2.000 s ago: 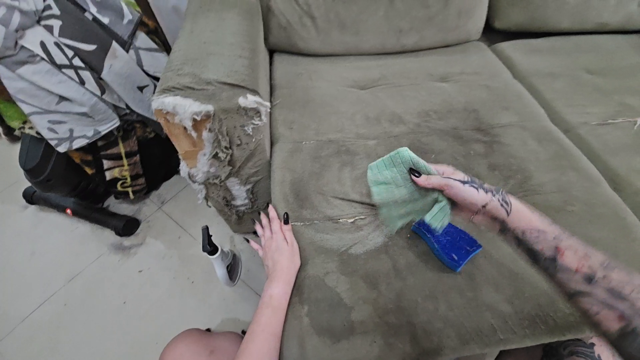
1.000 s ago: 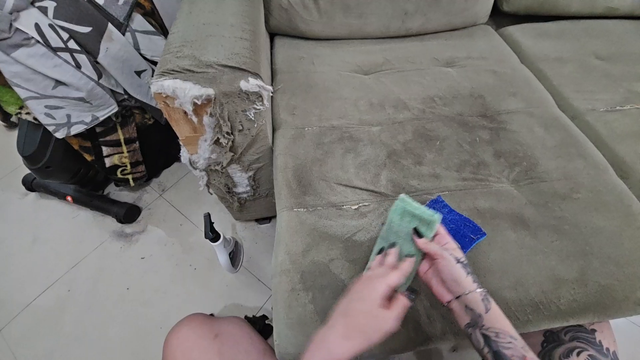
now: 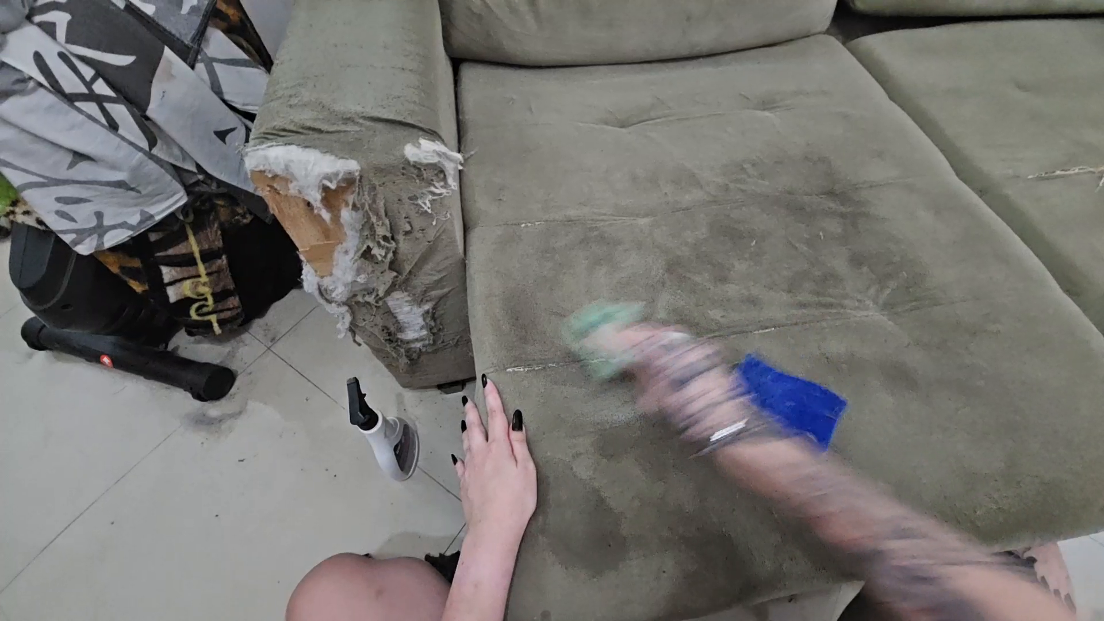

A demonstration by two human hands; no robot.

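My right hand (image 3: 668, 362), blurred by motion, holds a green cloth (image 3: 604, 332) against the seat cushion of a grey-green sofa (image 3: 707, 155). Beside my right wrist lies a blue cloth or pad (image 3: 798, 401), partly hidden by the forearm. My left hand (image 3: 498, 470) rests with fingers apart on the cushion's front left edge and grips nothing. Dark damp-looking patches mark the cushion, and a worn seam runs across it near the green cloth.
The sofa's torn armrest (image 3: 379, 250) shows white stuffing and bare wood. On the tiled floor stands a white spray bottle (image 3: 392, 440) with a black trigger. Further left are a black appliance with a tube-shaped base (image 3: 129, 358) and a heap of patterned fabric (image 3: 95, 112).
A second ago both hands were together at the green cloth. Now my left hand is back on the cushion's edge, and my right hand has moved left over the cushion with the cloth.
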